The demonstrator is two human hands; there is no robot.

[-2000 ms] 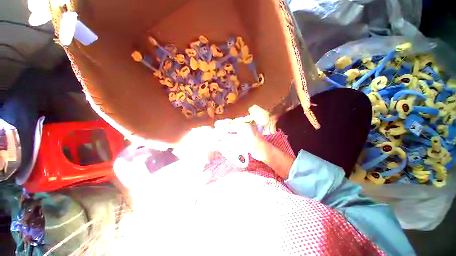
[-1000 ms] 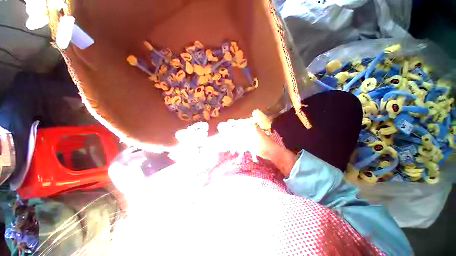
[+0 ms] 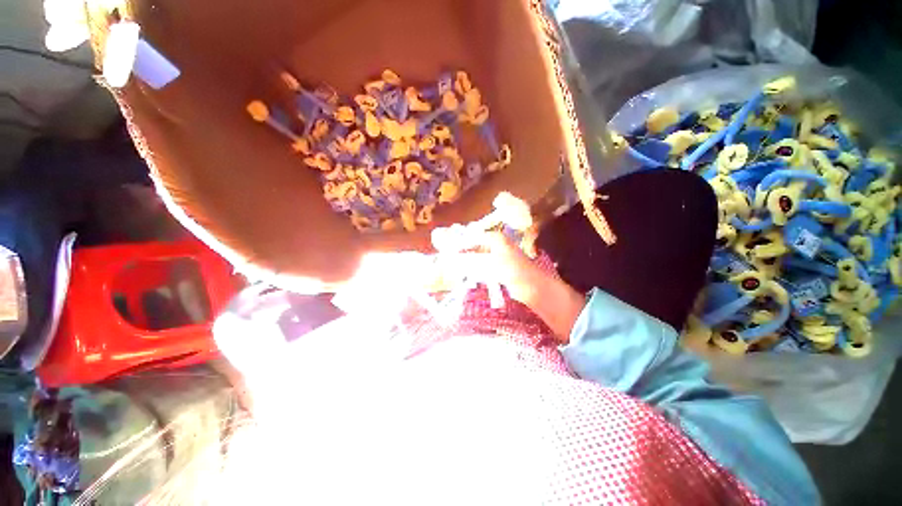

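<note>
My right hand (image 3: 514, 277), with a light blue sleeve, is over my lap by the carton's near edge, partly washed out by glare. It is closed on a strap piece (image 3: 509, 212) that looks whitish-yellow, with its end sticking up past the fingers. My left hand is lost in the white glare left of it; its outline and fingers cannot be made out. A pile of blue and yellow strap pieces (image 3: 396, 148) lies inside the brown carton (image 3: 247, 217) in front of me.
An open clear bag (image 3: 811, 395) full of blue and yellow pieces is at right, with a whitish plastic bag (image 3: 673, 40) above it. A red stool (image 3: 89, 316) is at left. A dark rounded shape (image 3: 643, 247) lies between carton and bag. White tags (image 3: 121, 54) hang at the carton's upper left.
The bright shapes at my hands have shifted; the glare patch left of my right hand has changed outline. The held piece's end has risen slightly. The view has shifted a little.
</note>
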